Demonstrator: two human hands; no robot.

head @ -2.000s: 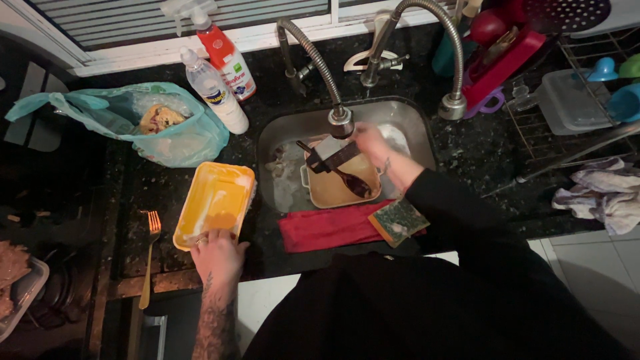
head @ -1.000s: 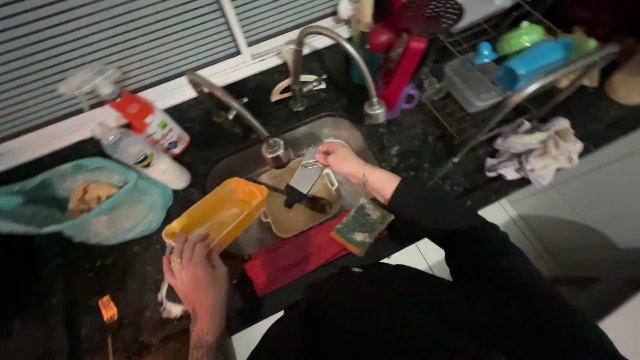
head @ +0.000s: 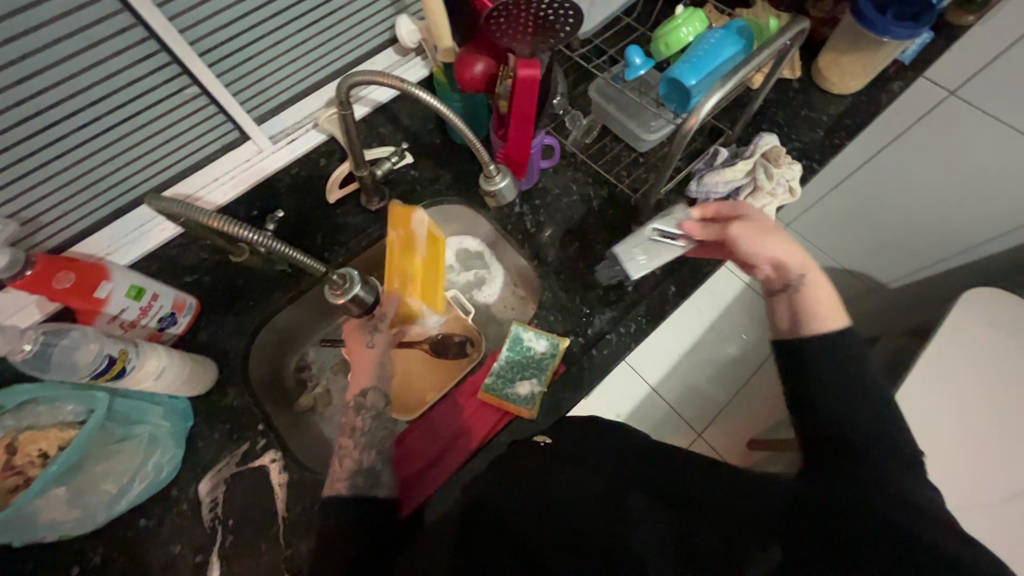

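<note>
My left hand (head: 372, 332) holds a soapy yellow plastic tray (head: 414, 264) on edge above the sink (head: 268, 364). To the right, over the counter, my right hand (head: 740, 236) grips a flat metal grater or slicer (head: 652, 244) with a dark end. In the sink lie a light rectangular dish (head: 424, 380) and a dark spoon (head: 448, 346), with suds (head: 476, 268) at the far right side. A green and yellow sponge (head: 524, 368) rests on a red cloth (head: 448, 440) along the sink's near edge.
Two flexible faucets (head: 420, 100) (head: 240, 232) arch over the sink. Bottles (head: 120, 360) and a teal bag of food scraps (head: 120, 472) stand left. A wire dish rack (head: 608, 160), a rumpled cloth (head: 748, 172) and a utensil holder (head: 464, 104) are at the back right. Foam streaks (head: 272, 472) mark the counter.
My right hand has carried the metal tool out of the sink to the right. The yellow tray, earlier on the counter, is now raised over the sink in my left hand. The view has swung right.
</note>
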